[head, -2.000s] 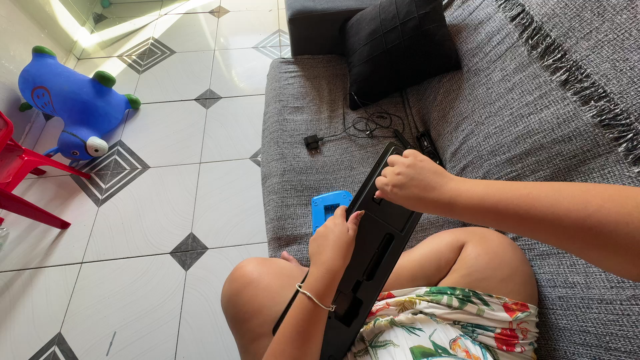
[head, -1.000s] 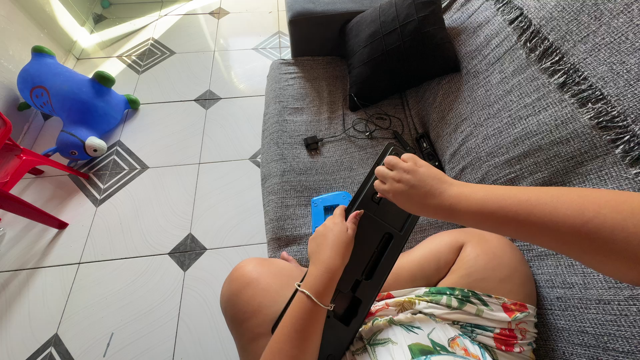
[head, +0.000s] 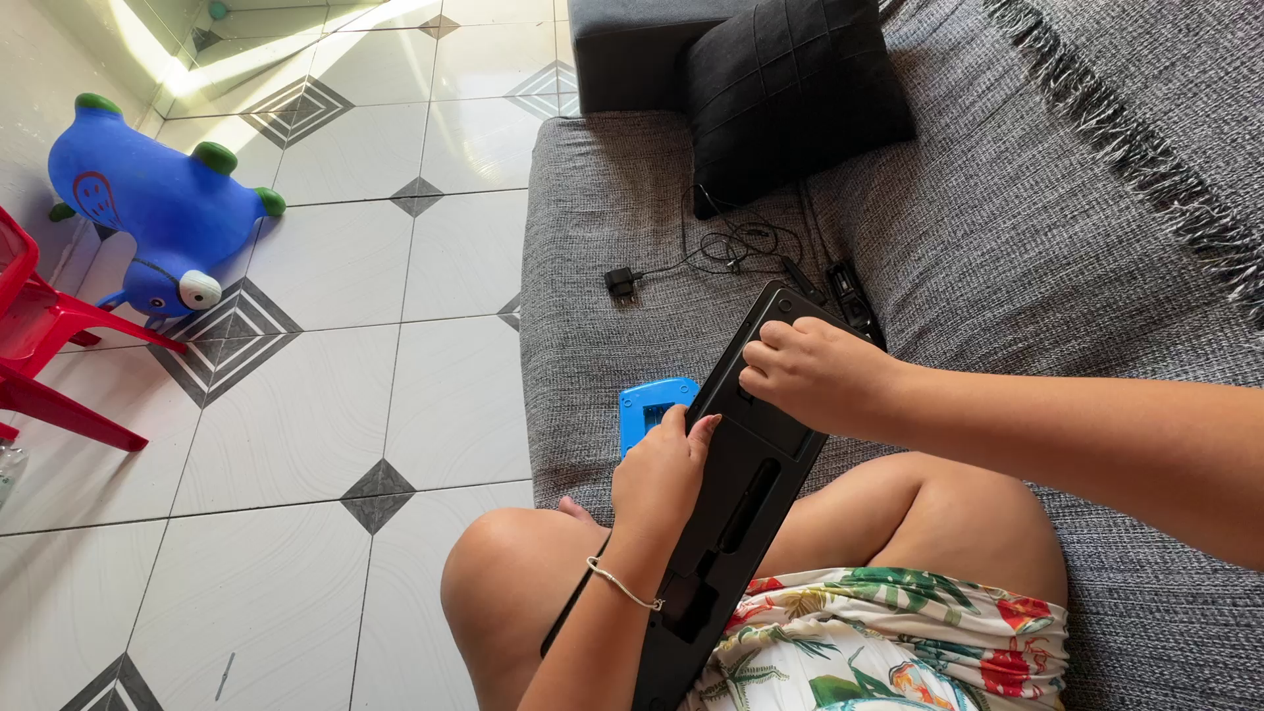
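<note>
A long black plastic case-like object with moulded recesses lies slanted across my lap. My left hand grips its left edge, thumb on top and the other fingers partly hidden. Bent fingers of my right hand press on its upper part, over a small latch-like detail; whether they pinch anything cannot be seen. Just beyond my left hand, a blue plastic object with a rectangular opening rests on the sofa, partly covered by the black object.
A black power adapter and tangled cable lie on the grey sofa cover, below a black cushion. A small black device is nearby. On the tiled floor at left stand a blue inflatable animal and a red plastic chair.
</note>
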